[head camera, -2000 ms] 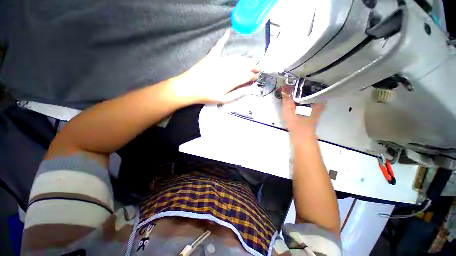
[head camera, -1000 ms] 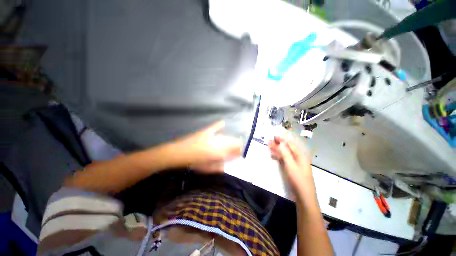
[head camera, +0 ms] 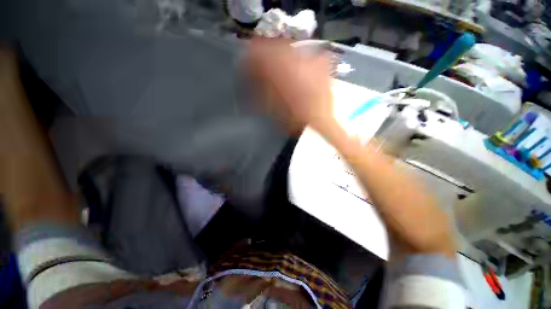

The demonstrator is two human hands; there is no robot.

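Observation:
A large dark grey garment panel [head camera: 163, 90] fills the upper left, blurred, its lower part hanging in folds left of the white machine table [head camera: 326, 199]. My right hand [head camera: 290, 81] is blurred at the panel's upper right edge and appears closed on it; the fingers are not clear. My left forearm runs up the left edge of the picture; the left hand itself is not visible. The sewing machine [head camera: 501, 187] stands on the right, its needle area hidden behind my right forearm.
Orange-red snips [head camera: 493, 283] lie at the table's lower right. A blue holder with coloured bobbins [head camera: 516, 154] sits on the machine arm. More grey cloth [head camera: 142, 211] hangs at lower left. White cloth bundles [head camera: 287, 24] and other work areas show behind.
Both arms have moved away from the needle area, the right hand up and left across to the panel's edge. The panel has come off the machine bed to the left. The view has shifted.

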